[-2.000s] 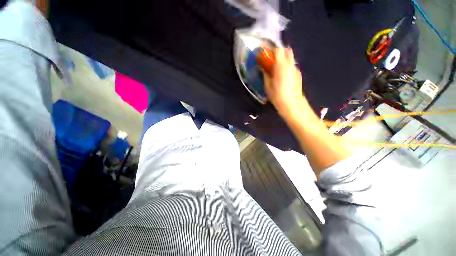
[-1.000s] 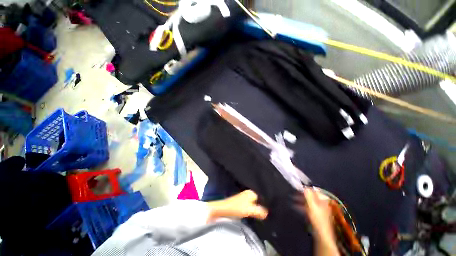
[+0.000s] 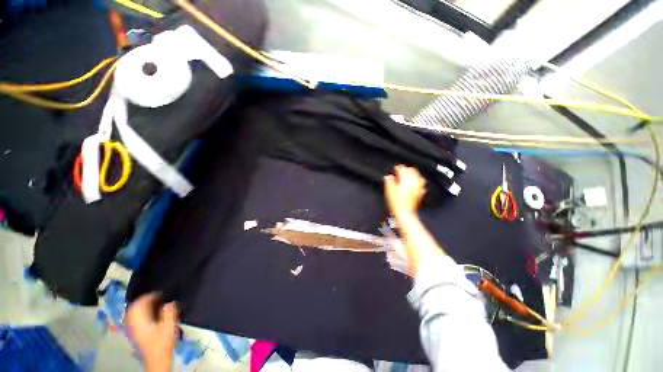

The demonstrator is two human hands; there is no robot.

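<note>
My right hand (image 3: 405, 190) is at the near edge of a loose pile of black garment pieces (image 3: 334, 131), its fingers closed on the dark cloth close to the white-labelled ends. My left hand (image 3: 154, 323) is blurred at the table's front left edge, over dark cloth; whether it holds any cloth cannot be told. A brown speckled strip (image 3: 320, 238) lies mid-table with crumpled whitish-pink strips around it. The steam iron, with its orange-brown handle (image 3: 503, 296), stands to the right of my right forearm, untouched.
A white tape roll (image 3: 153, 73) and yellow-handled scissors (image 3: 115, 167) lie on the padded board at left. Other scissors (image 3: 503, 203) and a small white roll (image 3: 533, 196) lie at right. Yellow hoses (image 3: 581, 312) trail right from the iron. A silver duct (image 3: 472, 94) is behind.
My right hand has left the iron's area and reached the black pile. My left hand has moved left. The black piece in front of the brown strip no longer shows there. The view has turned.
</note>
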